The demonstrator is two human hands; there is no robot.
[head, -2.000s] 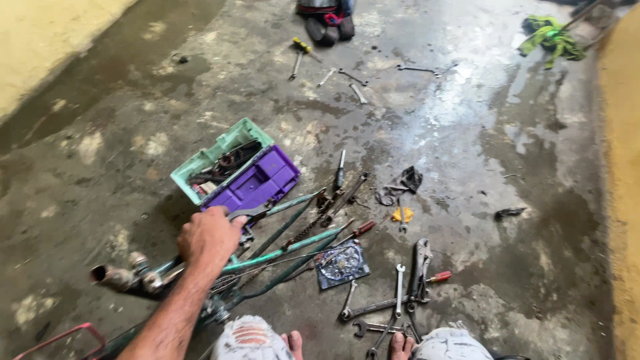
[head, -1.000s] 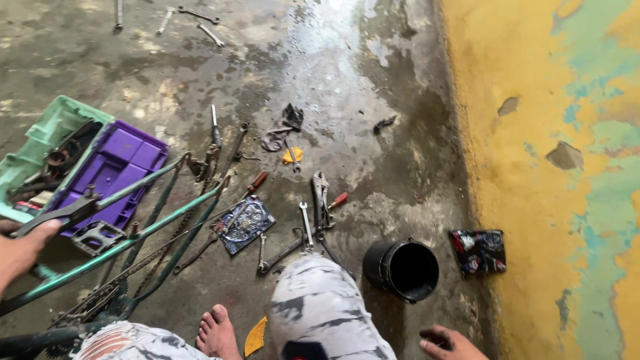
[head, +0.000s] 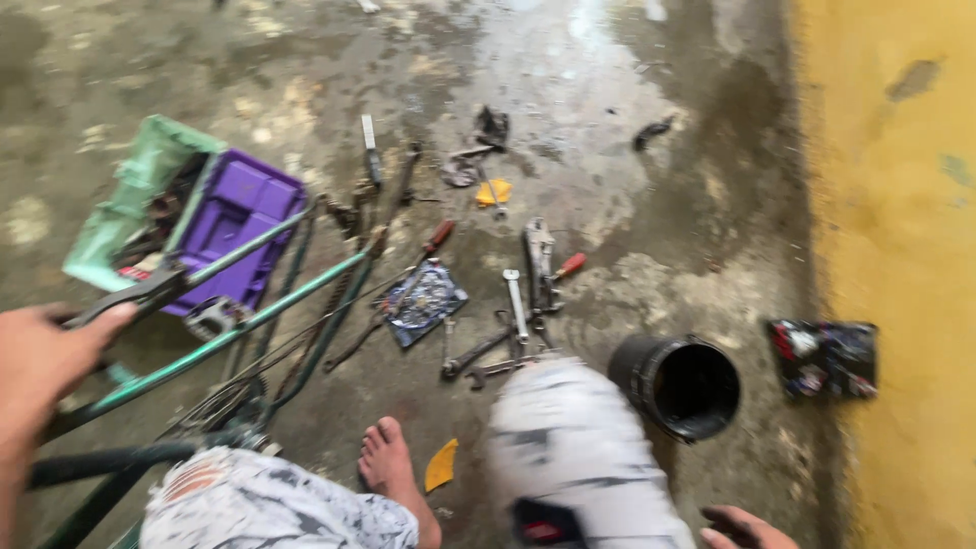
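Note:
My left hand (head: 53, 351) holds dark pliers (head: 141, 292), its jaws over the green tube of a bicycle frame (head: 252, 324) beside a pedal (head: 216, 316). Behind them a green toolbox (head: 145, 200) lies open with its purple lid (head: 240, 221). My right hand (head: 743, 528) shows at the bottom right edge, fingers partly spread, with nothing visible in it. On the floor between my knees and the toolbox are locking pliers (head: 540, 255), a combination wrench (head: 516, 305), a red-handled screwdriver (head: 438, 236) and a plastic packet of small metal parts (head: 425, 303).
A black bucket (head: 690, 389) stands right of my knee, with a dark packet (head: 823, 360) farther right by the yellow wall (head: 892, 252). A yellow scrap (head: 441, 465) lies near my bare foot (head: 389, 457). Dark rags (head: 492, 130) lie farther off on the wet floor.
Two seconds ago my left hand was on the bicycle frame; one second ago it held the pliers. The view has swung right since the first frame, bringing the bucket and my right hand into sight.

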